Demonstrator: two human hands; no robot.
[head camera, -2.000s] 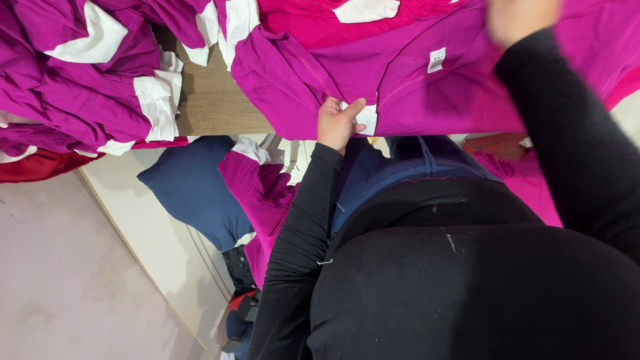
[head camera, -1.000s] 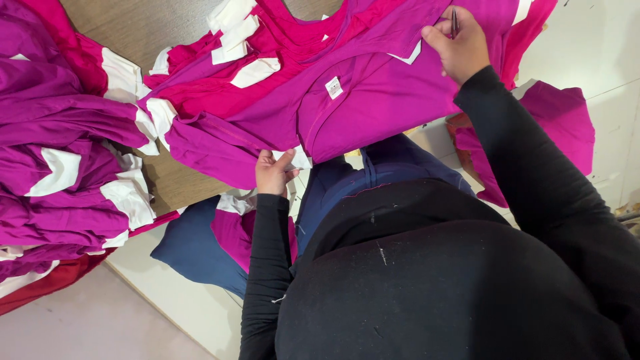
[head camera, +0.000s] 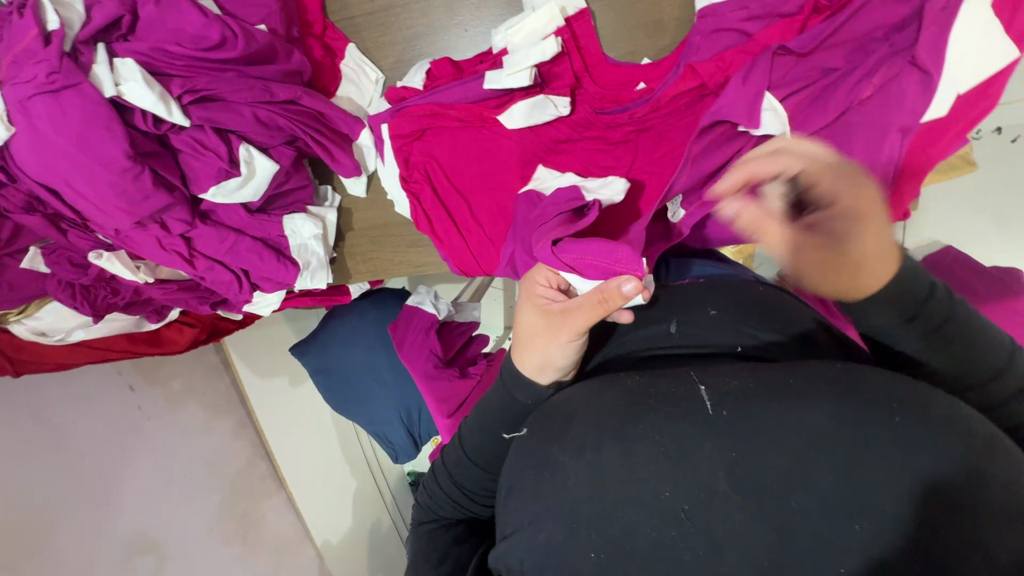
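Near the table's front edge, my left hand (head camera: 560, 324) pinches the white-trimmed end of a magenta garment (head camera: 596, 248), thumb on top. My right hand (head camera: 816, 216) is blurred over the garment's right part. Something small and dark shows between its fingers; what it is cannot be told. Just beyond that hand, a white patch (head camera: 770, 118) lies on the magenta cloth. A small white label (head camera: 675, 209) shows between the hands. Beneath and behind lies a crimson garment (head camera: 480, 184) with white pieces (head camera: 534, 112) along its edges.
A large heap of magenta garments (head camera: 160, 152) with white edges covers the left of the wooden table (head camera: 384, 248). Below the table edge are a dark blue cloth (head camera: 360, 368) and another magenta piece (head camera: 448, 360). More magenta cloth (head camera: 976, 288) lies low at the right.
The garment's end in my left hand is now folded up toward me, baring the crimson cloth beneath. My right hand has come back from the far part of the garment toward my body.
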